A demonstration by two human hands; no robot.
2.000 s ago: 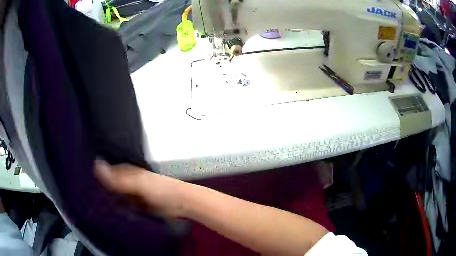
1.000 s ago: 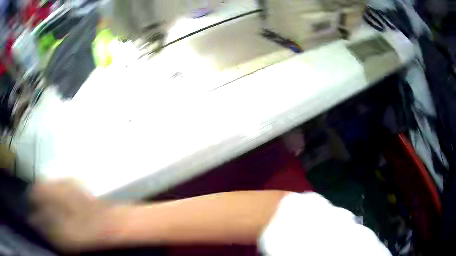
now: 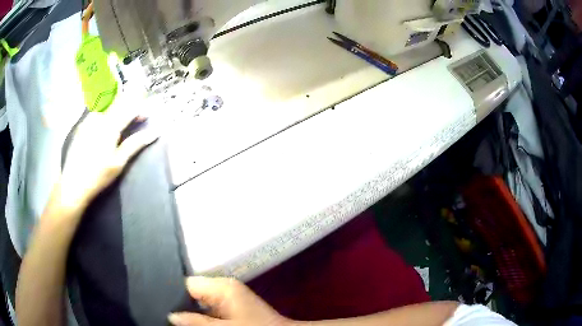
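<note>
A grey strip (image 3: 150, 223) with a black underlayer (image 3: 96, 255) beside it lies over the left part of the machine table and hangs past its front edge. My left hand (image 3: 102, 146) rests on the cloth's upper end, just below the presser foot area (image 3: 166, 76); glare washes out its fingers. My right hand (image 3: 223, 302) grips the strip's right edge at the table's front edge, thumb on top. The sewing machine head (image 3: 153, 25) stands above, cut off by the top edge.
A neon green tag (image 3: 97, 73) hangs left of the head. Snips (image 3: 364, 53) lie on the machine bed. Black scissors handles (image 3: 478, 30) and a grey panel (image 3: 477, 71) are at the right end. Pale cloth (image 3: 38, 108) lies left. An orange-red crate (image 3: 504, 235) is on the floor.
The cloth, earlier held up or off at the left, now lies on the table. The left hand has come into view on it. The right hand has moved to its near edge. The view has shifted.
</note>
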